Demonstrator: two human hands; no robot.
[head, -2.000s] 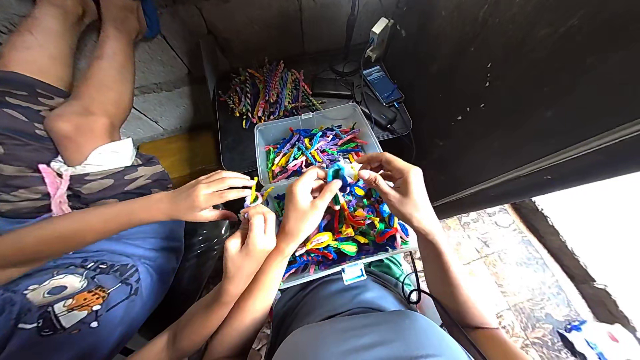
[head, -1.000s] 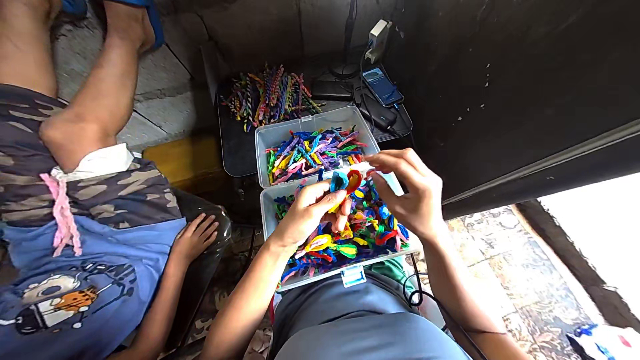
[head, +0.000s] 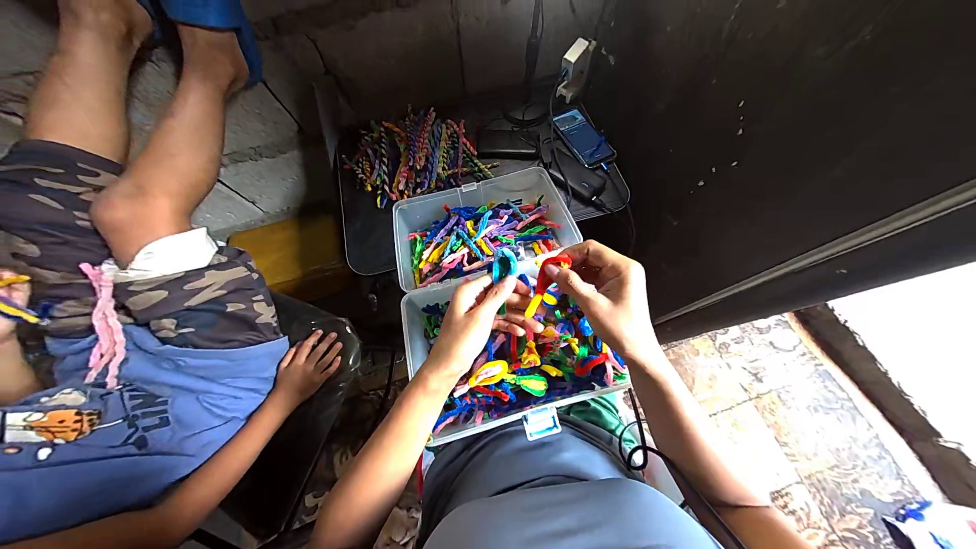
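My left hand (head: 482, 314) pinches a blue looped pipe-cleaner piece (head: 504, 265) between thumb and forefinger. Close to its right, my right hand (head: 606, 293) grips a red and yellow looped pipe-cleaner piece (head: 546, 280). The two pieces are apart. Both hands are over a hinged clear plastic box (head: 413, 343) that rests on my lap. Its near half holds many coloured loops, among them a yellow one (head: 489, 373) and a green one (head: 530, 384). Short straight pieces (head: 473, 236) in many colours fill the far half.
Twisted multicoloured pipe cleaners (head: 419, 156) lie on a black table (head: 366, 248) behind the box, beside a plugged-in phone (head: 583, 137) and cables. At the left sits another person, one hand (head: 309, 366) on a dark seat, pink strands (head: 104, 328) on their clothes. A dark panel (head: 732, 152) stands right.
The other person's hands, near my left hand two seconds ago, have moved away to the left. My hands, close together around the loops a second ago, are now slightly apart.
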